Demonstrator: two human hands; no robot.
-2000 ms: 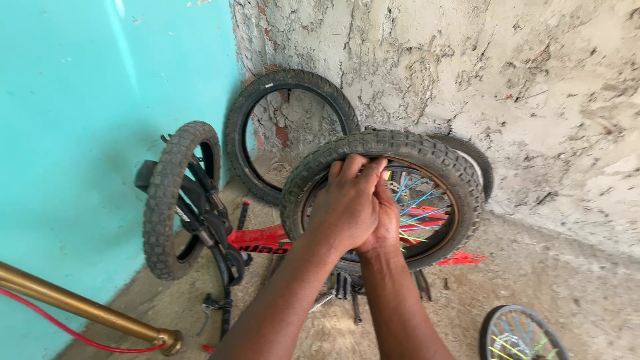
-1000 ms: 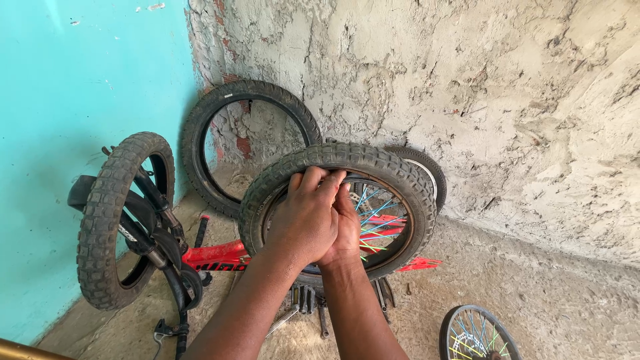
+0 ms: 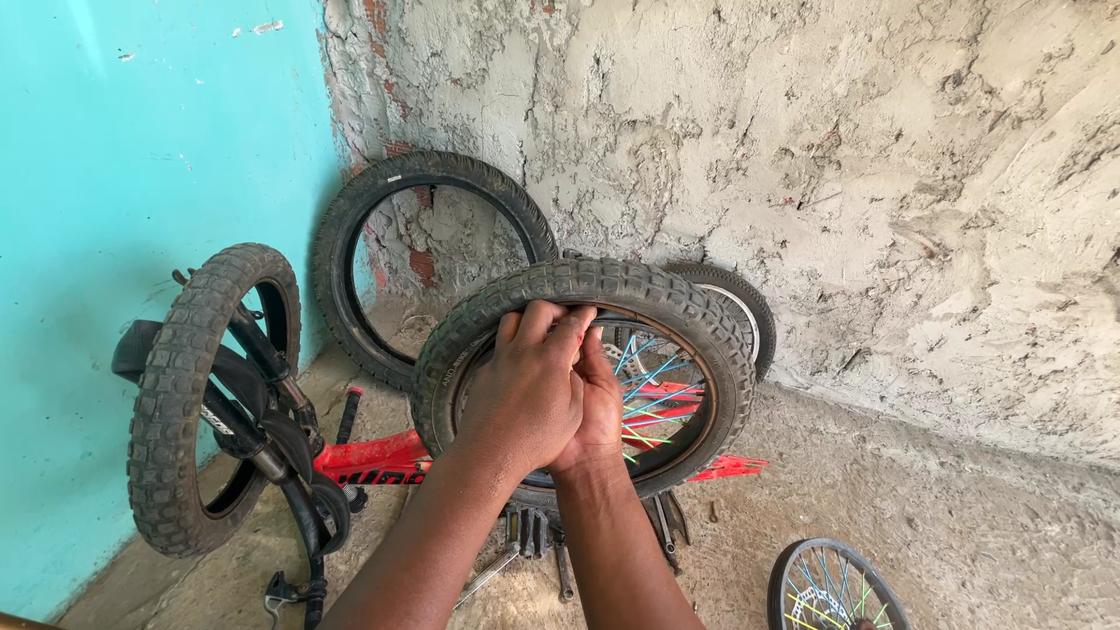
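Observation:
Both hands meet at the upper inner edge of a knobby black bicycle tire [image 3: 726, 350]. My left hand [image 3: 525, 394] lies in front, its fingers curled over the tire's bead. Close behind and to its right, my right hand [image 3: 598, 402] has its palm side showing and its fingertips at the same bead, partly hidden by the left. Through the tire's opening show blue and green spokes and a red bicycle frame [image 3: 376, 459]. The frame lies on the floor, with another knobby tire [image 3: 166, 420] around its fork [image 3: 254, 446] at the left.
A larger bare tire [image 3: 328, 262] leans in the corner against the rough wall. Behind the handled tire stands another wheel [image 3: 766, 324]. Wrenches [image 3: 564, 569] and a pedal [image 3: 527, 531] are below on the concrete floor. A spoked wheel [image 3: 779, 577] lies at lower right.
The view has shifted somewhat. Both hands stay together at the tire's upper inner edge, with no plain change in their hold.

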